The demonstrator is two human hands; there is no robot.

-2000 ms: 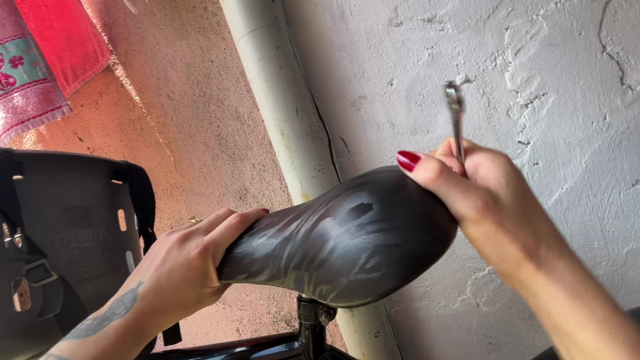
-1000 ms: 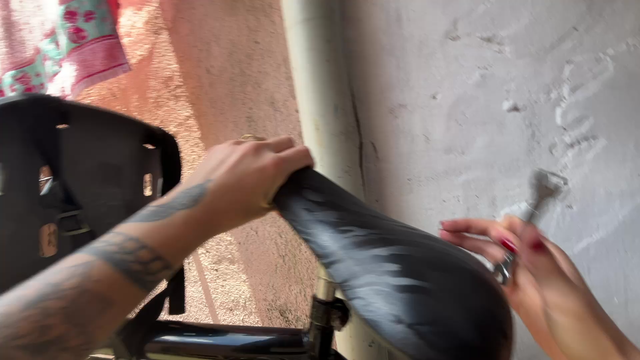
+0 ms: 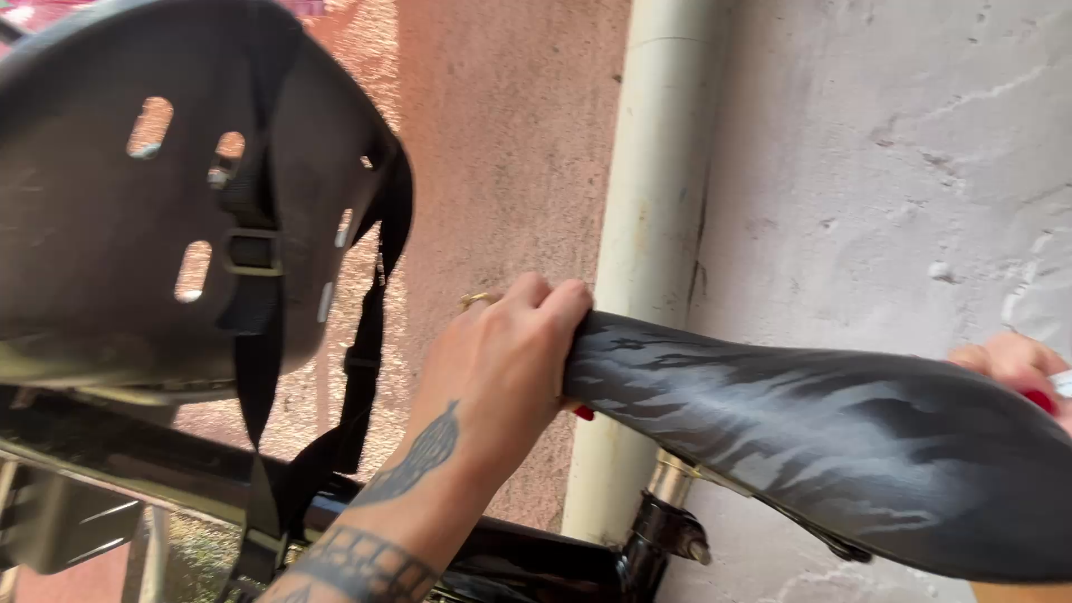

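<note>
A black bicycle saddle with grey streaks sits on a metal seat post, its nose pointing left. My left hand is closed around the nose, a ring on one finger and a red thumbnail showing below. At the right edge, my right hand is partly behind the broad rear of the saddle. A pale, blurred bit of something, perhaps the wrench of the earlier frames, shows beside its red nail; its grip is mostly hidden.
A dark plastic child seat with black straps and a buckle stands at left above the black frame tube. The seat-post clamp is below the saddle. Behind are a pale vertical pipe and rough walls.
The wrench stood clearly visible in my right hand earlier; now that hand is mostly behind the saddle's rear. My left hand stays on the nose. The view has shifted left.
</note>
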